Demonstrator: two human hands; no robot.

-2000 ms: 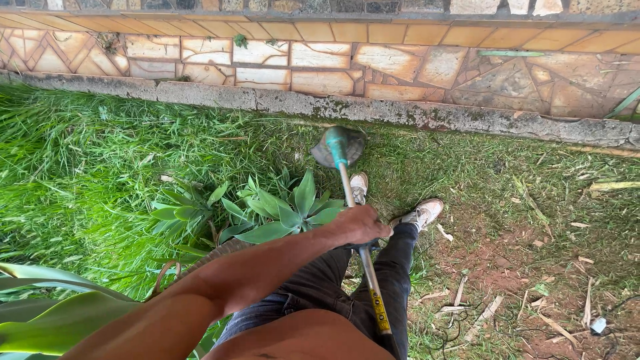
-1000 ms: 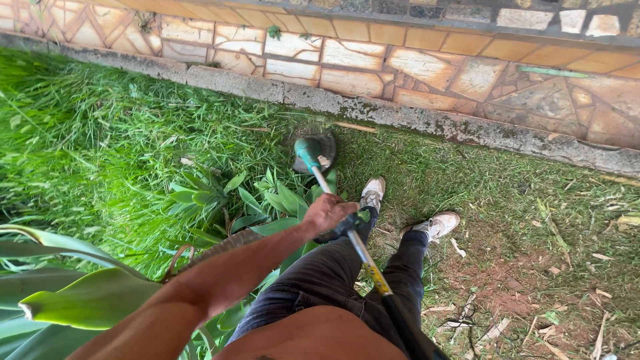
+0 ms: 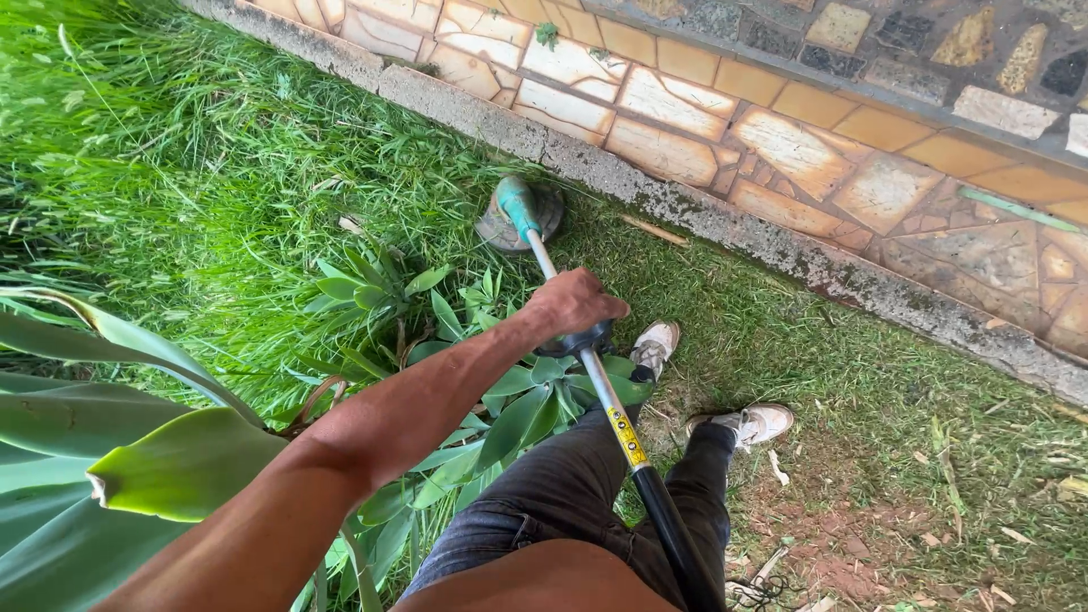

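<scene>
My left hand [image 3: 578,302] is closed around the front handle of a string trimmer [image 3: 605,382], whose metal shaft runs from the lower middle up toward the kerb. The green trimmer head with its dark guard [image 3: 557,212] rests low over the grass, close to the concrete kerb and at the border of tall and short grass. Below the hand the shaft bears a yellow sticker and passes into a black rear tube [image 3: 671,527]. My right hand is not in view; the tube's rear end is cut off by the frame's bottom edge.
Tall grass [image 3: 212,170] stands at the left. Large agave leaves [image 3: 187,463] and smaller succulents [image 3: 518,416] grow beside my legs. A concrete kerb [image 3: 680,208] borders stone paving [image 3: 671,102]. Short grass and bare soil [image 3: 841,544] lie right of my shoes [image 3: 756,425]. Thin dark cord lies at the bottom.
The view has turned, so the kerb slants more steeply. My left hand stays on the trimmer, and its head sits nearer the tall grass than two seconds ago.
</scene>
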